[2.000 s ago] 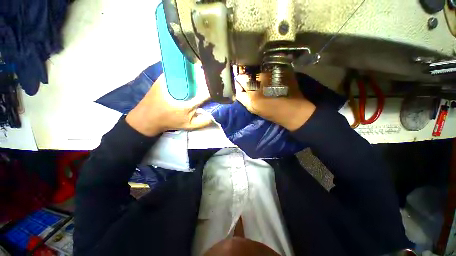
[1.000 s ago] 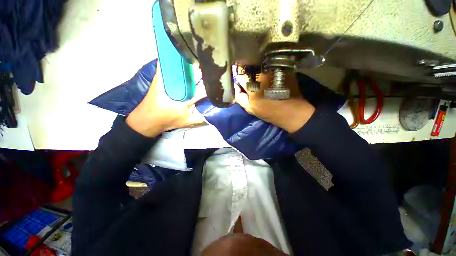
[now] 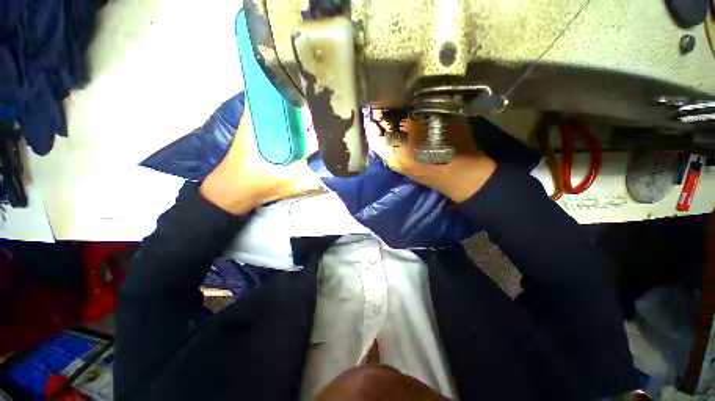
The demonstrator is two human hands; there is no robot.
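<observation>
A shiny navy quilted panel lies under the head of the cream sewing machine and hangs over the table's front edge. Its white lining side shows below my left hand. My left hand rests on the panel left of the needle area, its fingers partly hidden by the turquoise bar. My right hand is on the panel right of the needle area, its fingers mostly hidden behind the machine head and ribbed screw. The needle area is too bright to make out.
Red and orange scissors handles, a round grey disc and a small red tool lie right of the machine. A dark navy fabric pile is at the table's upper left. A blue box is below at left.
My left hand and the white lining have shifted slightly. The panel's navy fold below the needle area looks a little different. My right hand has stayed nearly in place.
</observation>
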